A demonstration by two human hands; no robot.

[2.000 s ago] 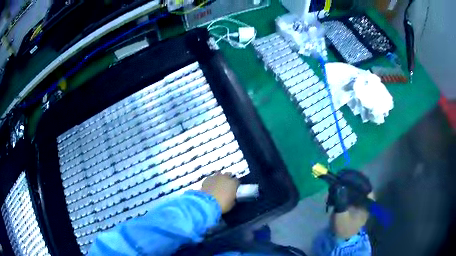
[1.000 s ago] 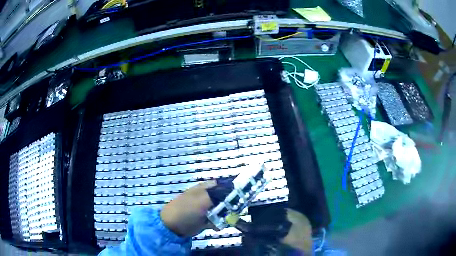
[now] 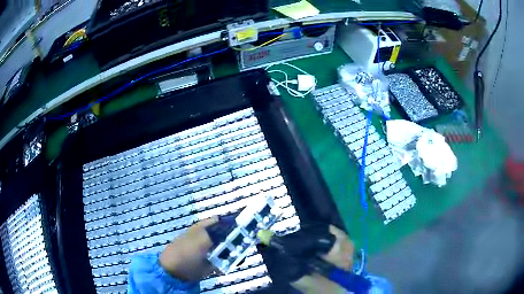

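Note:
My left hand (image 3: 192, 244), in a blue sleeve with black on the fingers, holds a silver metal housing (image 3: 234, 247) with a row of square openings, tilted above the bin. My right hand (image 3: 339, 252) grips a dark hand tool (image 3: 304, 247). The tool's yellow tip (image 3: 265, 236) is at the housing's right side; whether it touches cannot be told. Below is a black bin (image 3: 301, 161) with rows of silver housings (image 3: 172, 172).
Right of the bin, a loose row of housings (image 3: 368, 152) lies on the green mat (image 3: 339, 198) beside a blue hose (image 3: 364, 166), white crumpled cloth (image 3: 428, 152), clear bag (image 3: 366, 86) and small parts trays (image 3: 413, 95). Another bin of housings (image 3: 29, 247) is at left. A grey unit (image 3: 287, 50) stands behind.
Earlier, my left hand was at the housings in the bin and the tool was off to the right. Now a housing is held up at the tool tip. The view has shifted since one second ago.

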